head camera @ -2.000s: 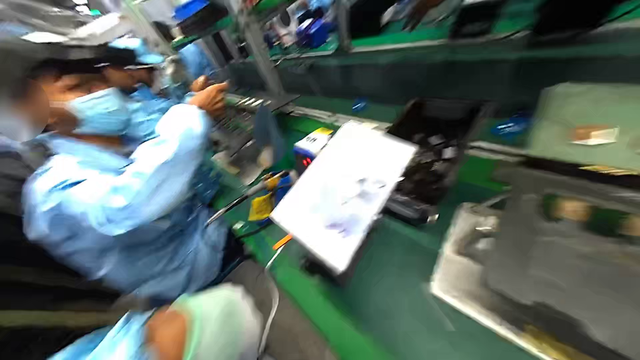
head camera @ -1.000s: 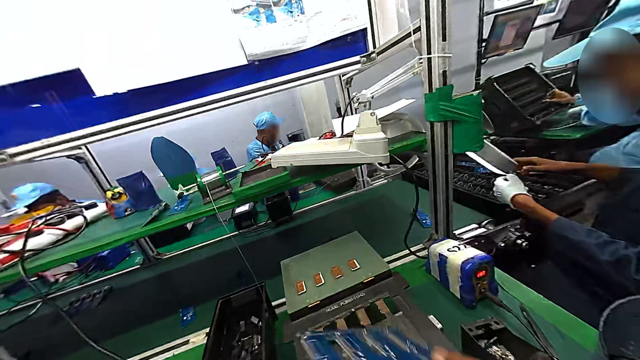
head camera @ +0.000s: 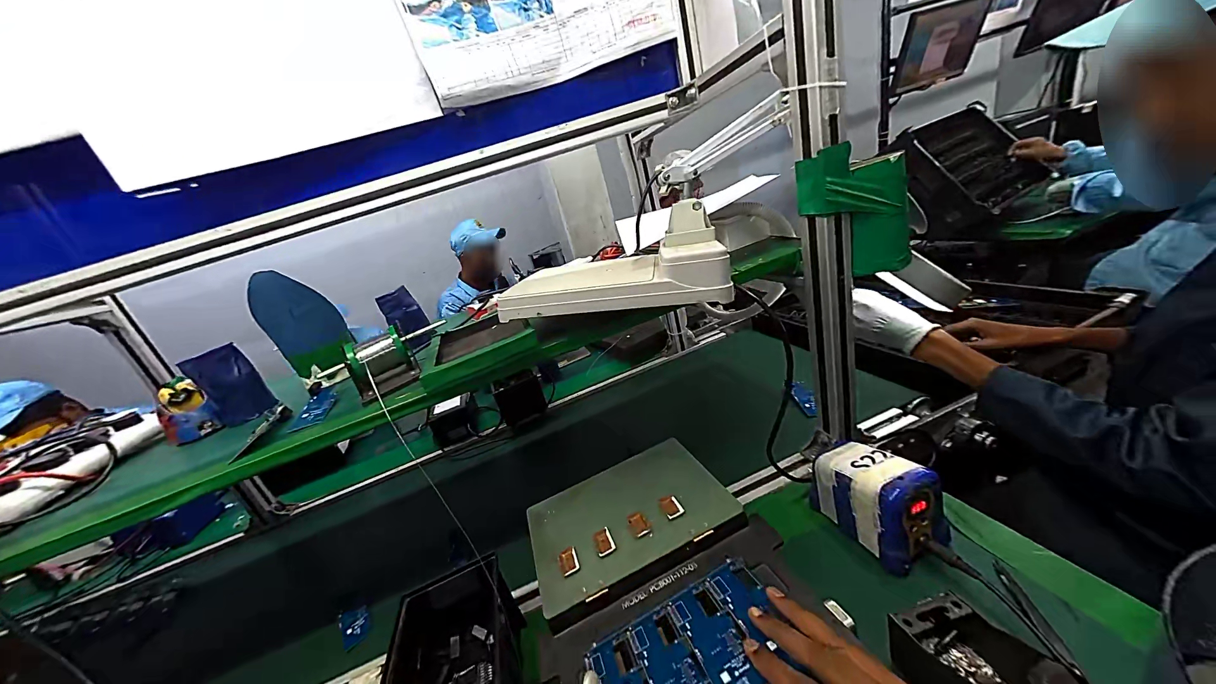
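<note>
My right hand (head camera: 807, 641) lies with spread fingers on the right part of a blue printed circuit board panel (head camera: 679, 632) at the bottom edge. The panel rests in a dark fixture (head camera: 765, 543) whose grey-green hinged lid (head camera: 632, 518) is raised behind it, with several small copper-coloured pads (head camera: 638, 524) on it. At the panel's lower left edge, a small pale fingertip (head camera: 591, 676) shows, seemingly of my left hand; the rest is out of frame. A black bin (head camera: 454, 617) of small parts is left of the fixture.
A blue soldering station (head camera: 879, 503) with a lit display and a black box of small metal parts (head camera: 950, 636) stand to the right. An aluminium post (head camera: 825, 285), a shelf with a solder wire reel (head camera: 380, 361) and a white lamp (head camera: 617, 280) rise behind. A co-worker's gloved hand (head camera: 888, 321) works at right.
The view has swung from the side to the bench and shelf. Since one second ago, the blue panel, then blurred over the fixture, has come to lie in it, and my right hand reaches further over it.
</note>
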